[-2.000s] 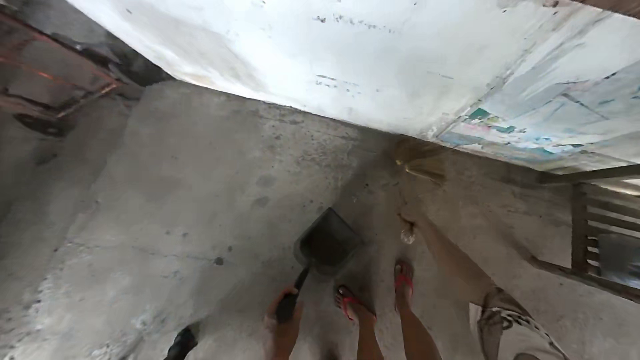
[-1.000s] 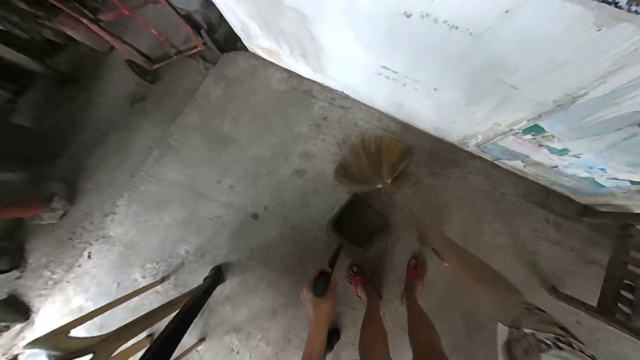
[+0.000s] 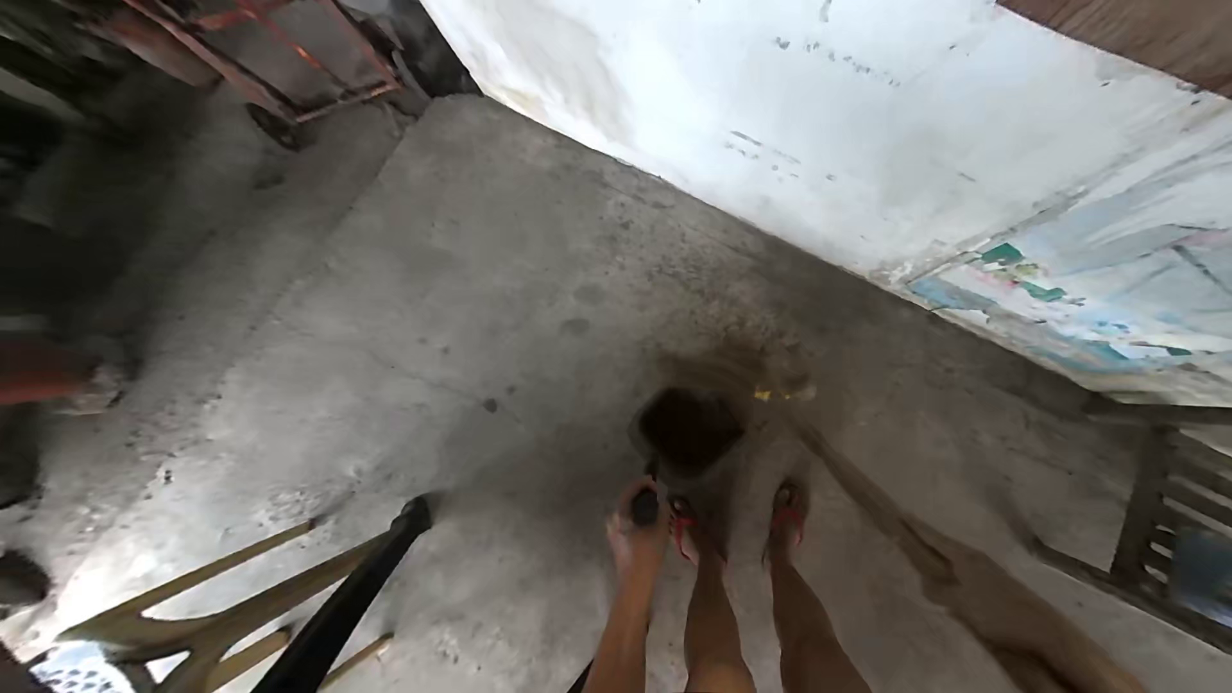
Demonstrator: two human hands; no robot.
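Observation:
My left hand (image 3: 639,527) grips the black handle of a dark dustpan (image 3: 691,428), which rests on the concrete floor just ahead of my feet. My right hand (image 3: 934,563), blurred by motion, is closed around the handle of a soft broom (image 3: 722,368). The broom's blurred bristles lie on the floor beside the dustpan's far edge. Some dust or dirt (image 3: 712,322) shows on the floor beyond them. What lies in the dark pan cannot be made out.
A worn white wall (image 3: 770,125) runs diagonally at the upper right. A wooden slatted piece of furniture (image 3: 1145,491) stands at the right. A tan plastic chair (image 3: 212,626) is at lower left, and a rusty metal frame with a wheel (image 3: 279,87) at upper left. Red sandals (image 3: 787,520) are on my feet.
The broom's bristles, fanned out beyond the dustpan a second ago, are now lower and close against its far edge. My left hand keeps its hold on the dustpan.

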